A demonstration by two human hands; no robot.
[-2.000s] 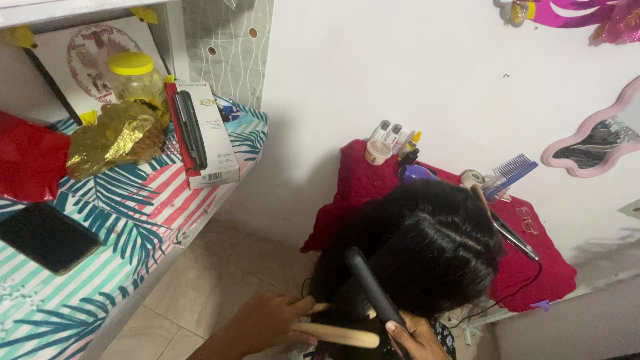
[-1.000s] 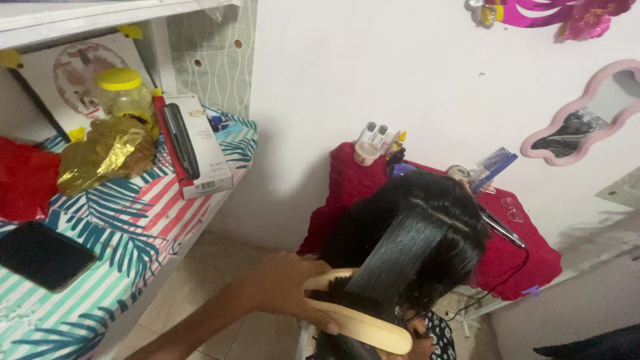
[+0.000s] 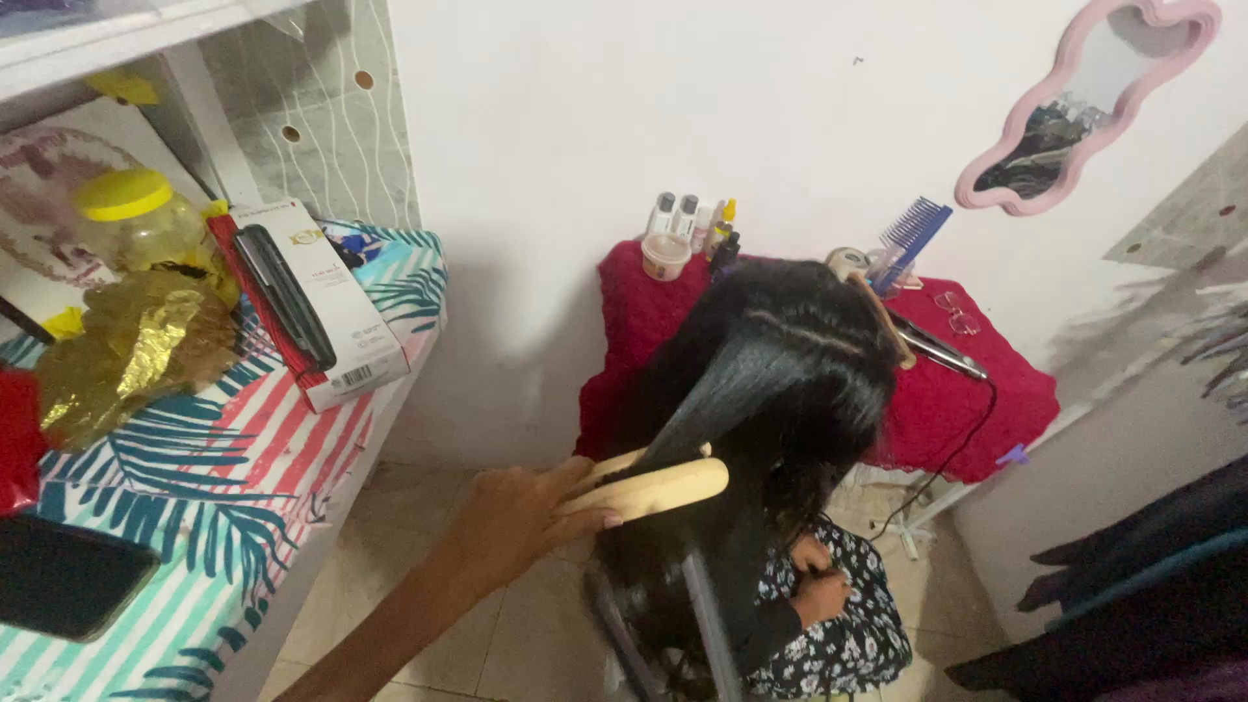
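My left hand (image 3: 531, 512) is shut on a light wooden folding hairbrush (image 3: 648, 490), its two arms clamped around a straight lock of black hair (image 3: 707, 395). That hair belongs to a person seated facing the wall, head parted on top. Below the brush, the two blurred arms of a grey hair straightener (image 3: 715, 624) stand apart around the hanging hair; what holds it is hidden or outside the frame. My right hand is not in view. The seated person's own hands (image 3: 819, 590) rest on a black floral garment (image 3: 858, 624).
A red-covered table (image 3: 1004, 419) holds bottles, a tub (image 3: 666, 255), a blue comb (image 3: 915, 244), eyeglasses (image 3: 958, 314) and a corded styling iron (image 3: 941, 351). On the left table are a boxed straightener (image 3: 312, 302), a yellow-lidded jar (image 3: 132, 210) and a phone (image 3: 73, 575). Dark clothes (image 3: 1150, 575) hang right.
Two seconds ago my right hand held the straightener beside the head; now that hand is out of view and the straightener is lower. My left hand keeps the brush on the hair.
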